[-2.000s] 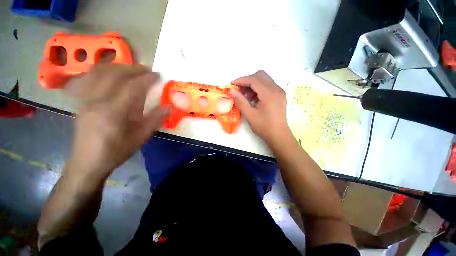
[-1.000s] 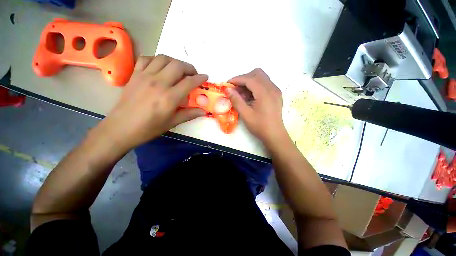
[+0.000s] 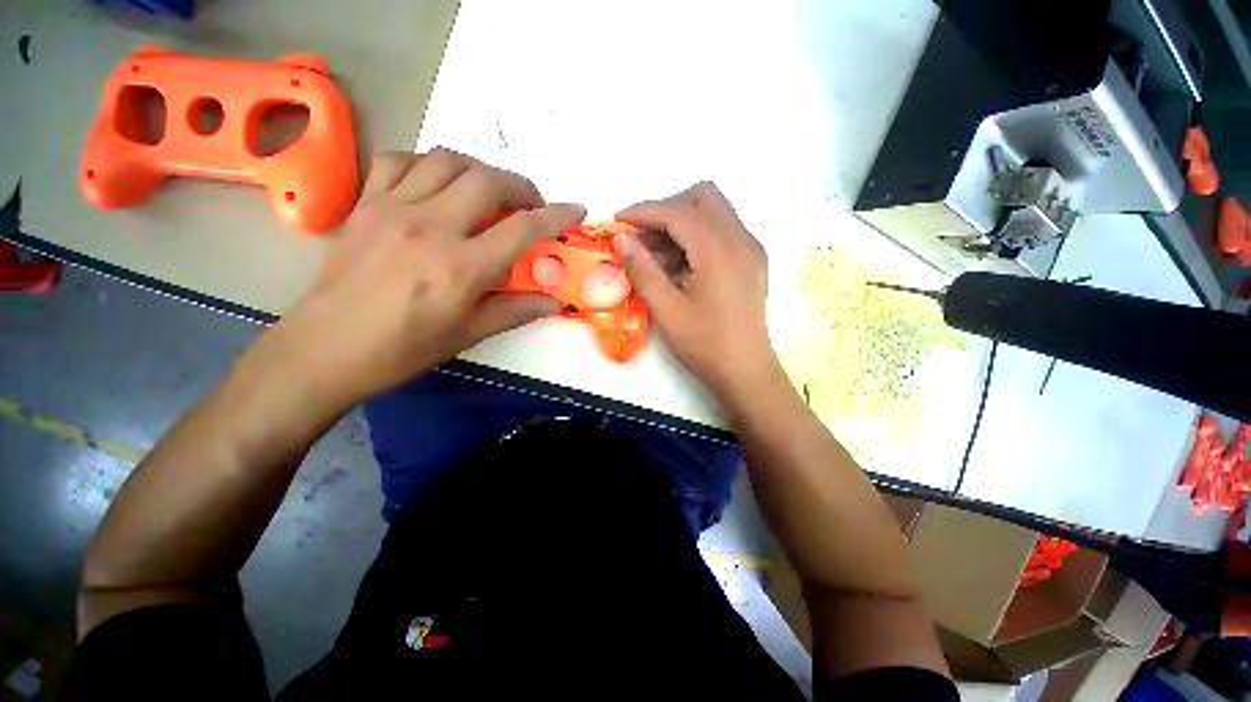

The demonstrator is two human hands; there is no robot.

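An orange inner shell half (image 3: 620, 329) lies on the white work mat near the front edge. My left hand (image 3: 412, 261) covers its left part, with fingers on the upper edge and the thumb at the lower edge. My right hand (image 3: 707, 281) holds its upper right corner between thumb and fingers. The ribbed side seems to face up, and its middle and right openings show. What lies under my left fingers is hidden. A second orange controller shell (image 3: 220, 158) lies at the left, smooth side up.
A black electric screwdriver (image 3: 1098, 322) points left over the yellow patch (image 3: 871, 364). A screw feeder (image 3: 1084, 165) stands at the back right. A blue bin (image 3: 165, 6) is cut off at the top left. Small red-orange parts (image 3: 1214, 466) and a cardboard box (image 3: 967, 562) are at the right.
My left hand has come from the left, blurred, onto the shell half and now grips its left side. My right hand has stayed at the right corner. The view has shifted slightly.
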